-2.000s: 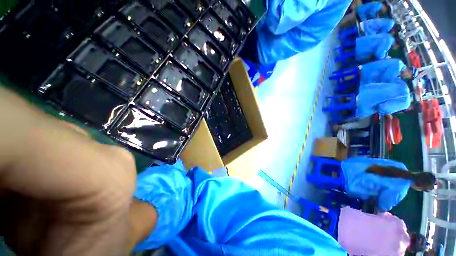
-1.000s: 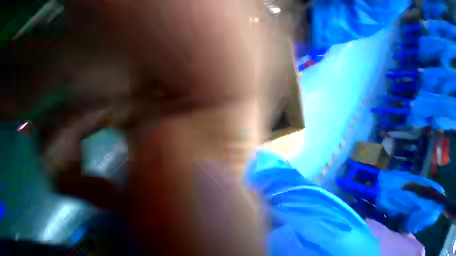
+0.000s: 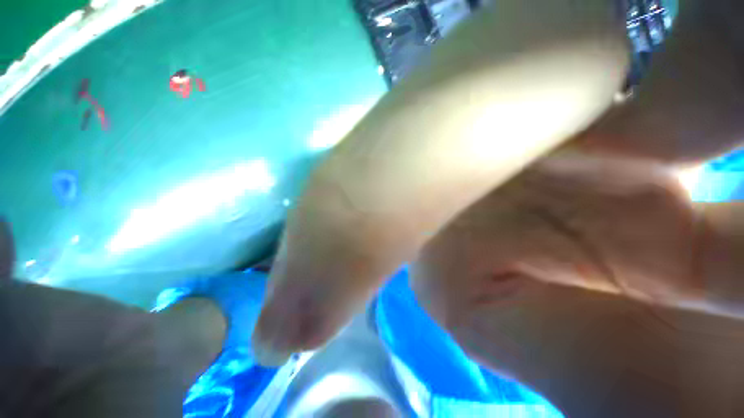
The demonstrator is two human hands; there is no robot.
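Observation:
My right hand (image 3: 530, 237) is very close to the camera, large and blurred, across the middle and right. One long finger points down and left; other fingertips are hidden or cut off, and I see no held thing. My left hand (image 3: 122, 335) is a dark, blurred shape at the lower left, cut off by the edge; its grip is unclear. The glossy black blister tray (image 3: 400, 31) shows in part at the top, mostly behind my right hand. No phone unit is visible.
The shiny green bench (image 3: 245, 106) fills the upper left. Red scraps (image 3: 183, 83) and a small blue triangular piece (image 3: 65, 186) lie on it. Beyond the chipped whitish rail (image 3: 57, 51) is a green conveyor corner (image 3: 28, 24). Blue smock cloth (image 3: 220, 392) shows below.
The view has swung left, from the tray, cardboard box and aisle to the bench. The box and the other workers are out of view. My right hand still covers much of the picture.

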